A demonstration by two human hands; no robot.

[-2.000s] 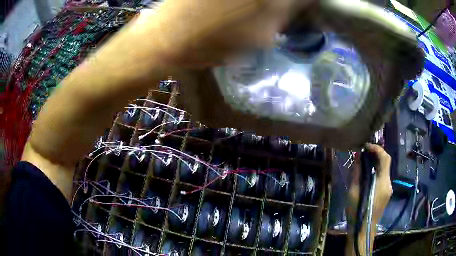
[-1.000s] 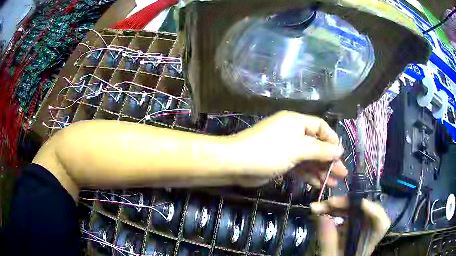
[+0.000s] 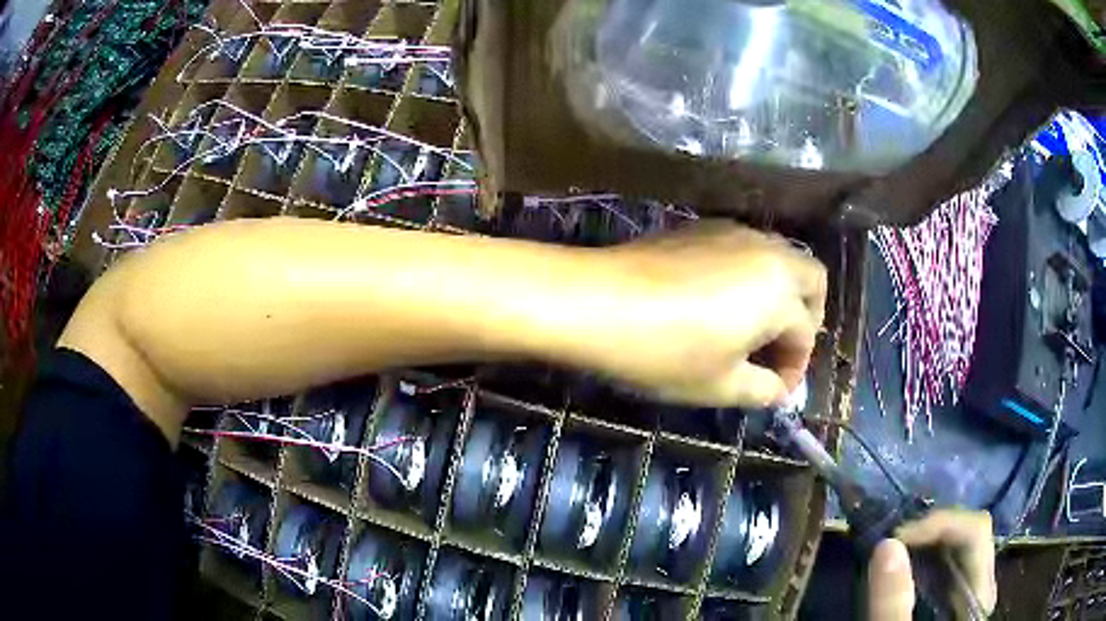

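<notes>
My left hand [image 3: 740,318] reaches across the partitioned carton [image 3: 679,422], fingers pinched on a lead wire [image 3: 797,394]; only a small pale bit shows at the fingertips. My right hand [image 3: 940,552], at the lower right, holds the soldering iron [image 3: 837,479], which slants up and left. The iron's pale tip end is right by my left fingertips; whether it touches anything is unclear. Dark round speakers [image 3: 495,479] stand on edge in the cells, with silver patches. My left forearm hides the middle rows.
A brown hood with a clear window [image 3: 776,79] overhangs the carton's far side. Red-and-white wires [image 3: 946,303] fan out at the right, beside a black box [image 3: 1031,315]. Green and red wired pieces [image 3: 115,91] lie at upper left. Leads drape over the left cells.
My hands have come together; the iron now tilts toward my left fingertips, where a wire hung before. Earlier my left arm was raised at the hood. The view has shifted, with the hood higher.
</notes>
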